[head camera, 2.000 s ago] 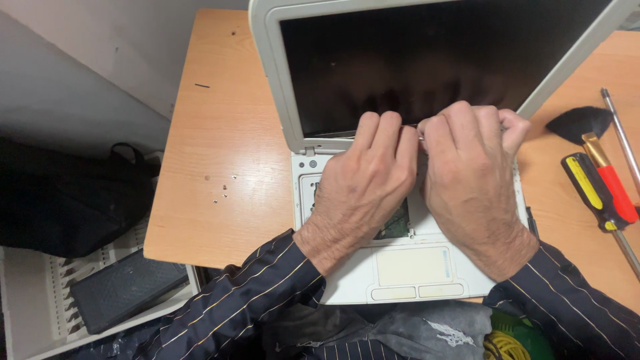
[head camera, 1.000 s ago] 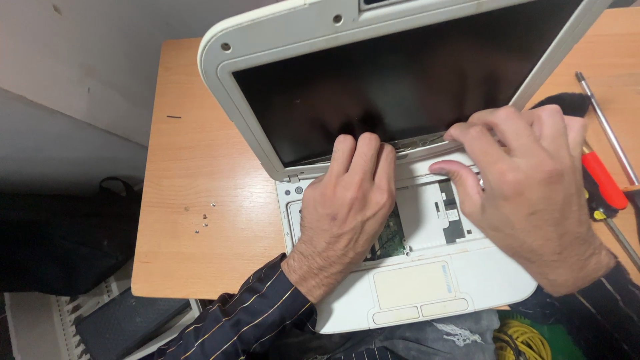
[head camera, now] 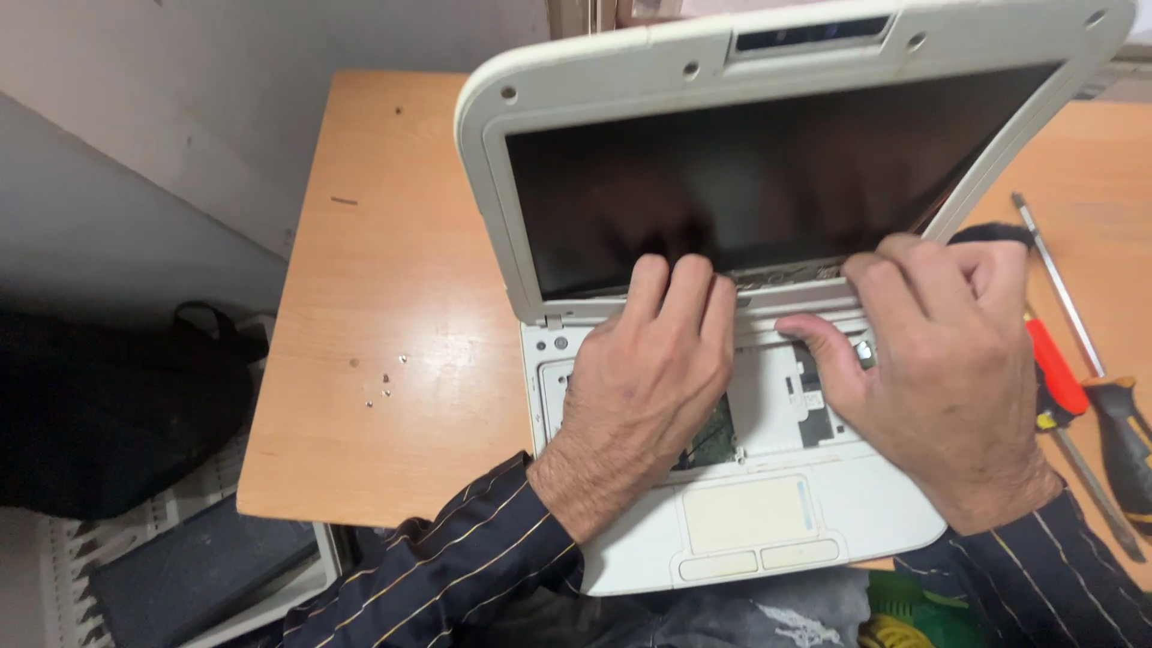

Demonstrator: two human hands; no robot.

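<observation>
A white laptop with its keyboard out stands open on the table; its base (head camera: 630, 549) shows a touchpad, part of a green circuit board (head camera: 715, 441) and a metal plate (head camera: 765, 396). My left hand (head camera: 652, 369) has its fingertips at the lower edge of the screen bezel (head camera: 495, 180), left of the middle. On the right part of that edge, my right hand (head camera: 945, 360) grips the bezel between curled fingers and thumb. Between the hands a gap shows along the bottom of the dark screen (head camera: 765, 189). Fingertips of both hands are partly hidden.
Several small screws (head camera: 387, 379) lie on the wooden table (head camera: 306, 432) at left. To the right are a red-handled screwdriver (head camera: 1057, 364), a grey-and-orange tool handle (head camera: 1120, 432), a metal shaft (head camera: 1057, 283) and a black brush (head camera: 990, 236). A black bag (head camera: 117, 414) sits at far left.
My right hand has moved right along the lower bezel, away from my left hand. More of the laptop's inside and the gap under the screen now show. The view has shifted.
</observation>
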